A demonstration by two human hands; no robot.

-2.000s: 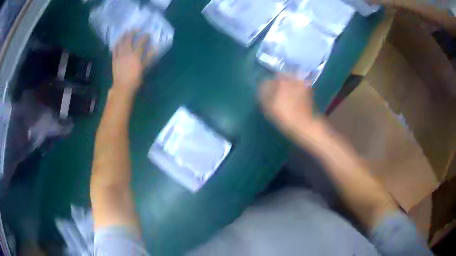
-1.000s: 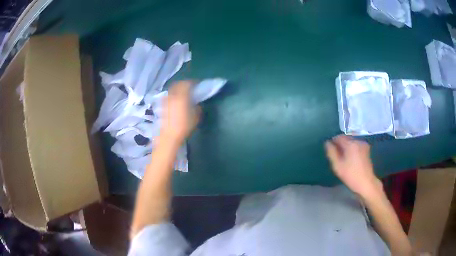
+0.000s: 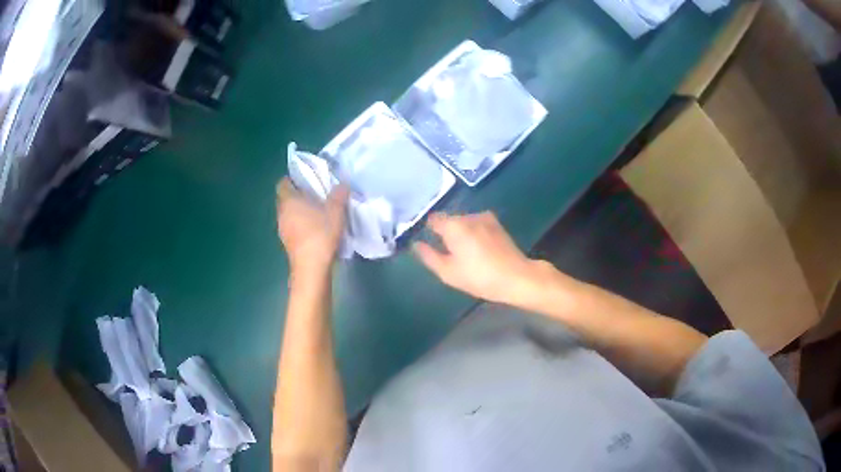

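My left hand [image 3: 312, 221] grips a white sleeve [image 3: 371, 229] at the near left edge of a square tray [image 3: 443, 192]. Part of the sleeve sticks up above the fingers and part hangs to their right. My right hand [image 3: 466, 251] is just right of that tray's near corner, fingers bent and apart, with nothing visible in it. A second square tray [image 3: 537, 112] lies against the first, farther right, with whitish content inside. A loose pile of white sleeves [image 3: 168, 410] with dark round spots lies at the lower left.
A large open carton [image 3: 719, 212] stands at the right beside the green bench [image 3: 221, 277]. Another carton [image 3: 65, 419] shows at the lower left. Black boxes [image 3: 195, 69] and clear film [image 3: 129, 97] lie along the upper left edge. More white packed pieces [image 3: 636, 14] lie at the top.
The view has swung right. My left hand has left the sleeve pile with a sleeve and come to the tray. My right hand is now near the left tray of the pair.
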